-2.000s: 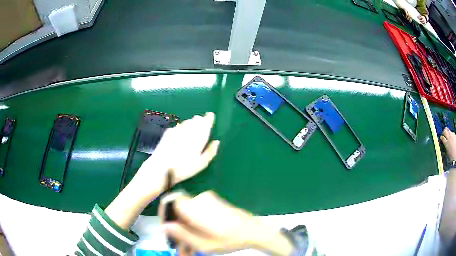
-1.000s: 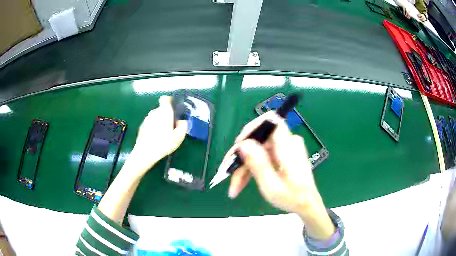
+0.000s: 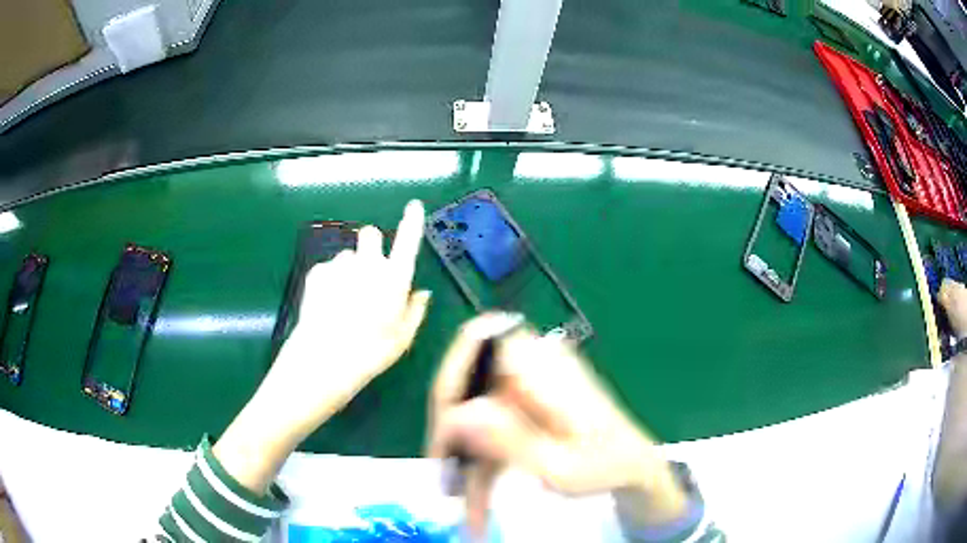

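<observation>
My left hand [image 3: 350, 302] lies over a dark phone middle frame [image 3: 308, 244], hiding most of it; its fingers are apart. No blue shows on the visible part of this frame. A second middle frame [image 3: 543, 286] with a flat blue film patch [image 3: 486, 242] lies slanted just right of my left fingertips. My right hand [image 3: 530, 414] is blurred and closed around a black pen-sized tool [image 3: 482, 371], in front of that frame's lower end. The tool's tip cannot be made out. Crumpled blue film scraps [image 3: 376, 526] lie at the bottom edge, near my right hand.
The frames lie on a green conveyor belt [image 3: 679, 392]. Two dark frames are at the left [image 3: 127, 329] [image 3: 23, 318]. A blue-patched frame [image 3: 779, 239] and a darker one [image 3: 850, 250] lie right. A red tray [image 3: 944, 175], another person's hand [image 3: 954, 308] and a grey post [image 3: 523, 64] also show.
The frames have shifted left. The frame at my left hand showed blue film before and shows none now. My right hand has moved down and left with the tool. Another frame shows at the right.
</observation>
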